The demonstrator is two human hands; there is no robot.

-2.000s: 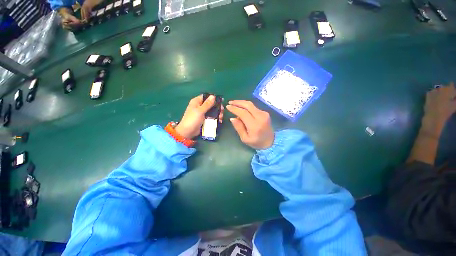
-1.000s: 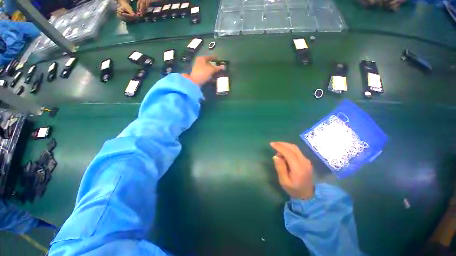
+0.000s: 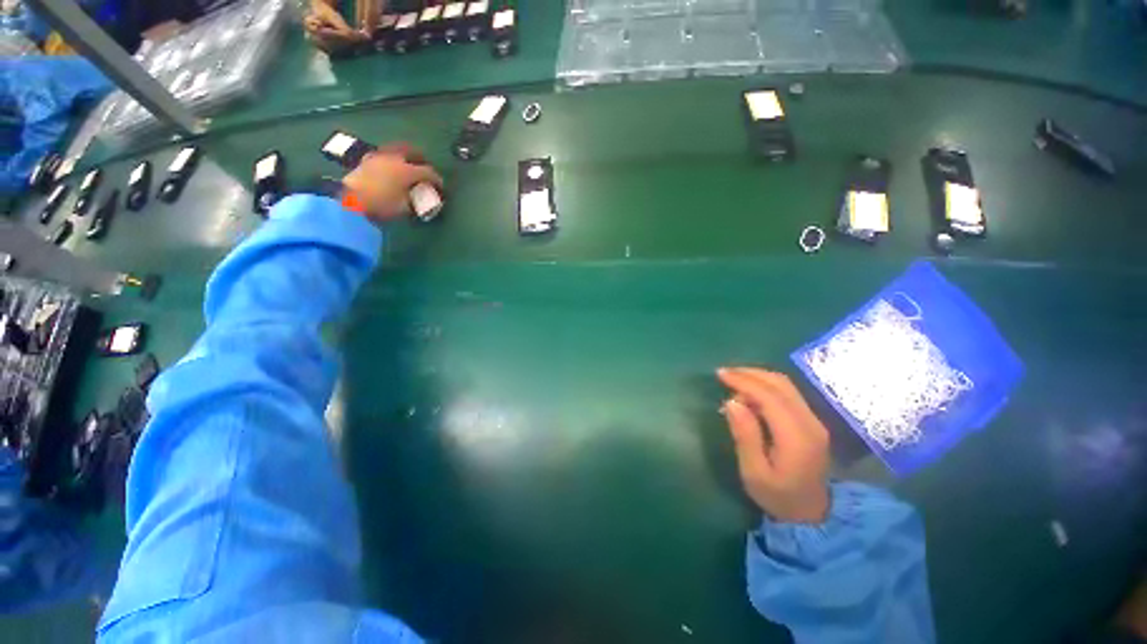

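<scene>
My left hand (image 3: 393,184) reaches to the back left and is closed over a black mobile phone (image 3: 425,201), whose white rectangle shows below the fingers. Another mobile phone (image 3: 536,198) lies to its right with its white rectangle toward me. My right hand (image 3: 776,440) hovers over the green bench, thumb and fingers slightly apart; a tiny pale speck shows at the fingertips, too small to identify. The blue ring tray (image 3: 984,351) beside it holds a tangle of white rings (image 3: 886,375).
More phones (image 3: 767,123) and a loose pale ring (image 3: 813,238) lie across the back. A clear divided tray (image 3: 730,38) is at the far side. A black parts heap (image 3: 116,421) and dark rack (image 3: 35,365) are at left. Another person's hands (image 3: 346,25) show at top.
My left hand has let go of the phone now lying at back centre and moved left onto another phone. My right hand stays beside the blue tray, fingers still slightly apart.
</scene>
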